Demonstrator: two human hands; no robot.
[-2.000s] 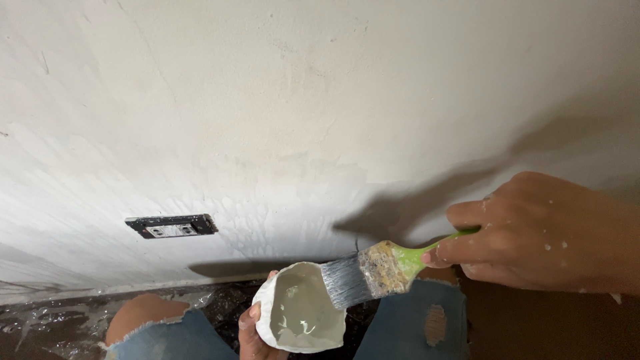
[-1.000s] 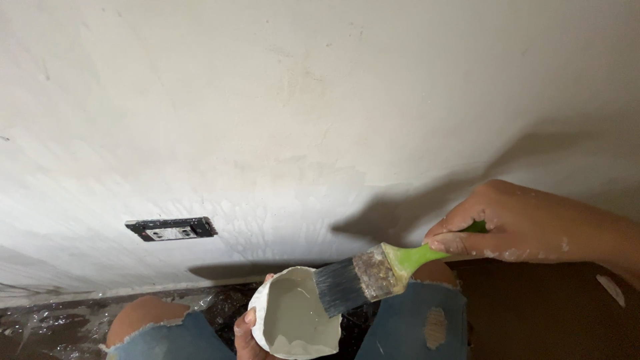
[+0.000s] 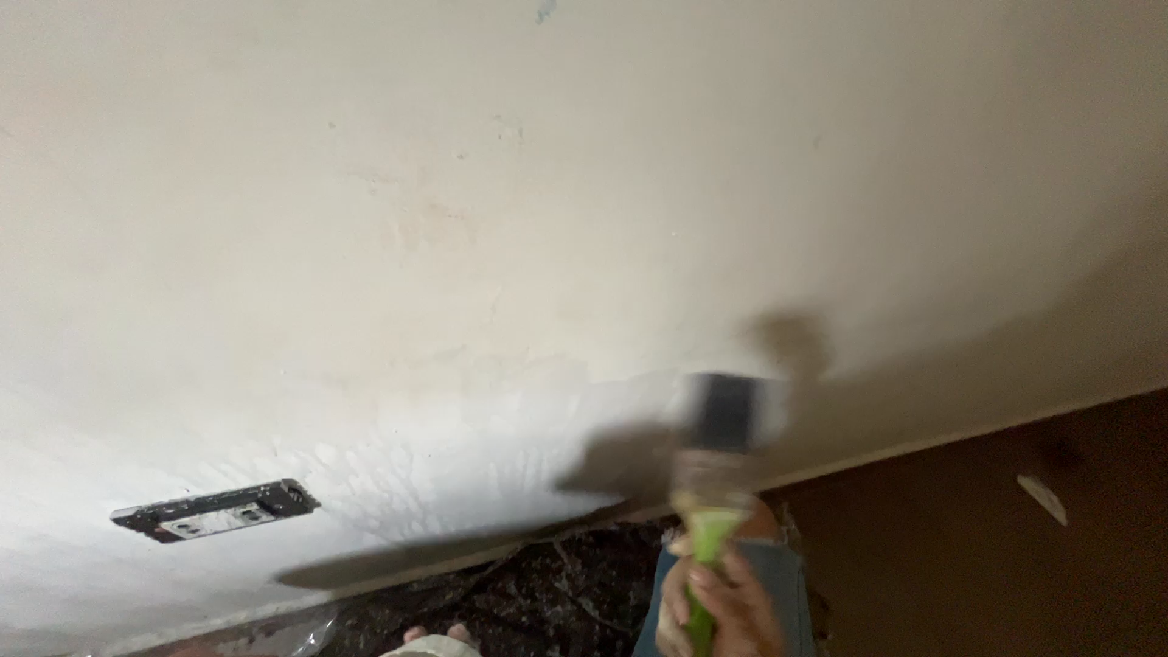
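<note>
My right hand point(image 3: 721, 598) grips the green handle of a flat paintbrush point(image 3: 725, 411), low and right of centre. The dark bristles point up at the white wall point(image 3: 511, 274); motion blurs them, and I cannot tell whether they touch it. At the bottom edge my left hand point(image 3: 438, 631) shows only by a few fingertips around the rim of a white container point(image 3: 433, 646). What the container holds is out of view. Wet-looking streaks lie on the lower wall, left of the brush.
A dark electrical outlet plate point(image 3: 219, 511), spattered with white, sits low on the wall at left. Clear plastic sheeting point(image 3: 315, 639) lies on the dark, speckled floor point(image 3: 547, 593). A pale scrap point(image 3: 1042, 500) lies on brown floor at right. My denim-clad knee point(image 3: 766, 566) is beside the hand.
The paintbrush has left the container's rim and now points up at the wall, my right hand below it. The container has dropped mostly out of the frame. The view has shifted.
</note>
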